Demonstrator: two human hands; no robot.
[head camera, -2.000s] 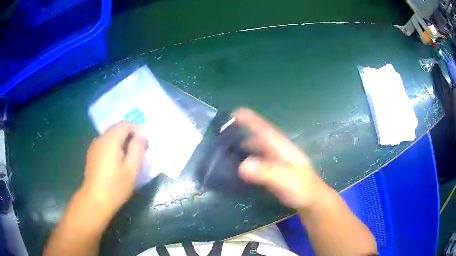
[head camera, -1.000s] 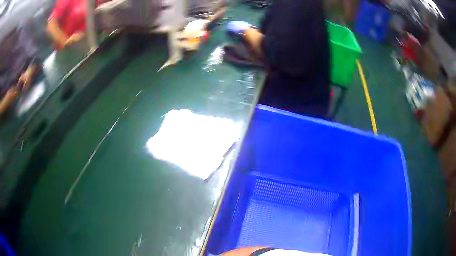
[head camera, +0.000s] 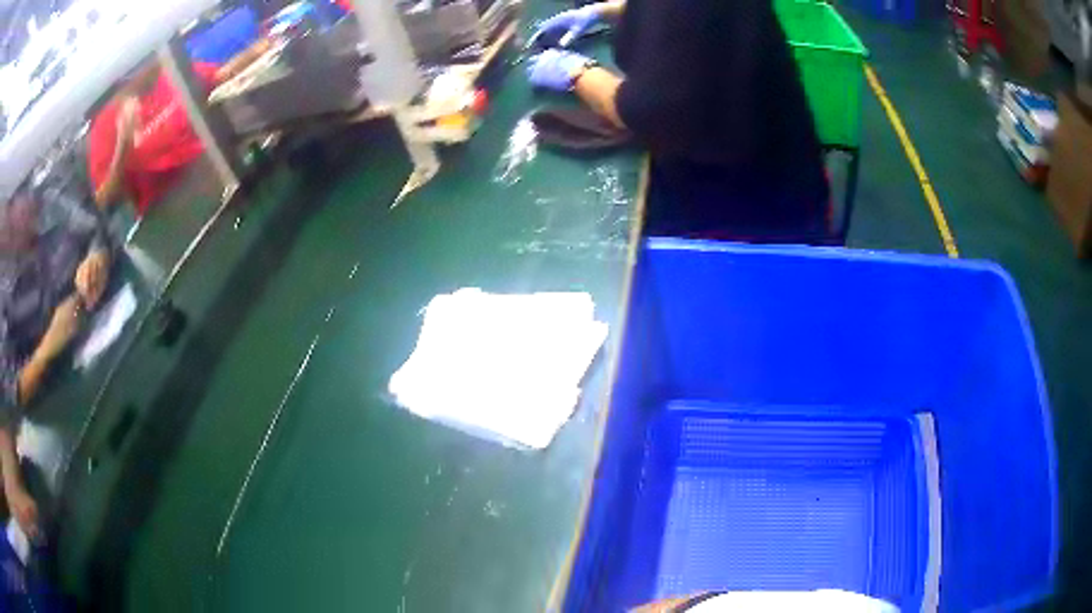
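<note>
Neither of my hands is clearly in view. A white sleeve or garment edge with a sliver of skin shows at the bottom edge, too little to tell more. Nearest in front of me, a white stack (head camera: 503, 365) lies flat on the green table (head camera: 359, 479) near its right edge, glaring bright. Beside the table stands a large blue tote (head camera: 838, 317) with a perforated inner floor and a pale strip along its right inner side.
A person in dark clothes with gloved hands (head camera: 557, 70) works at the table's far end beside a dark item. Other people stand across the conveyor at left, one in a red shirt (head camera: 156, 138). A green bin (head camera: 826, 72) stands behind; black items lie on the belt.
My view has swung right, away from the white printed stack, the dark item and both my hands. Since a second ago, the white stack and tote appear slightly further right.
</note>
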